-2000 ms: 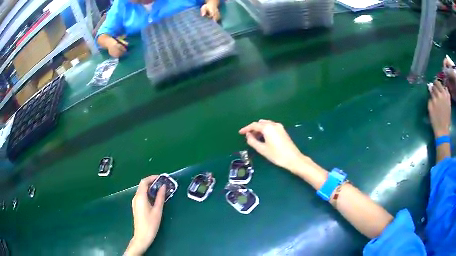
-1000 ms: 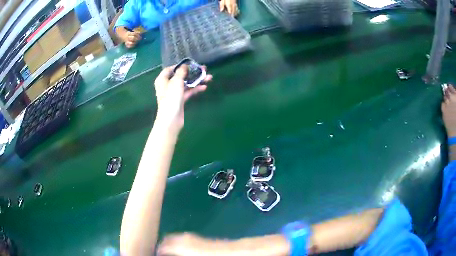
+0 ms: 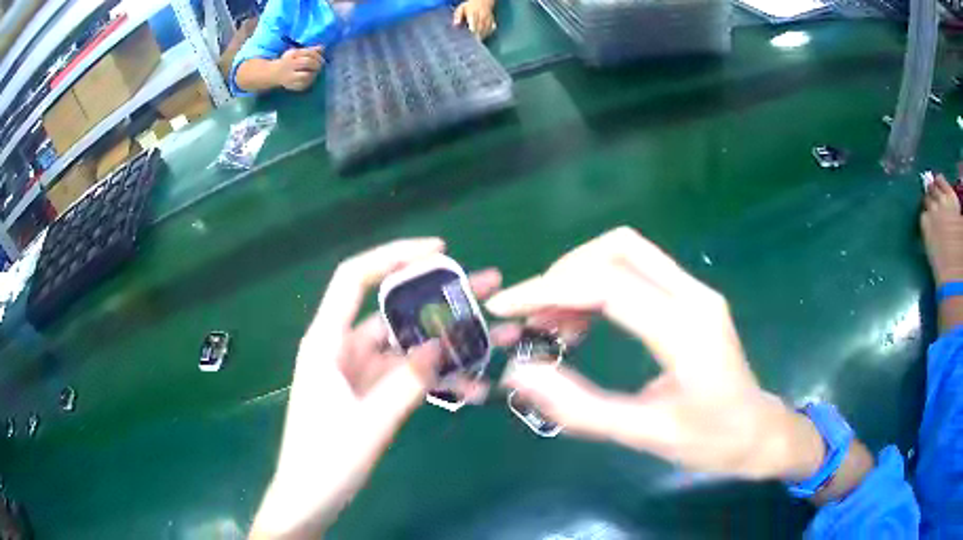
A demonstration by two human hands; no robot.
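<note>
My left hand (image 3: 359,369) holds an open smartwatch case (image 3: 431,306), pale rim and dark inside with a greenish round part, raised above the green belt. My right hand (image 3: 665,369) is just right of the case, blurred, with thumb and fingers apart near its edge. Whether it holds a tiny part cannot be told. Behind and below the hands, partly hidden, lie more open cases on the belt, one showing a pale rim (image 3: 545,425) under my right hand.
A single case (image 3: 214,350) lies left, another (image 3: 828,156) far right by a metal post (image 3: 910,95). Across the belt are a clear tray (image 3: 412,90), stacked trays (image 3: 649,30), a plastic bag (image 3: 245,140) and a black tray (image 3: 93,232). Workers' hands show opposite and at right.
My left hand has come back from the far side of the belt with the case, now nearer me. My right hand has risen from the bottom edge to beside the case.
</note>
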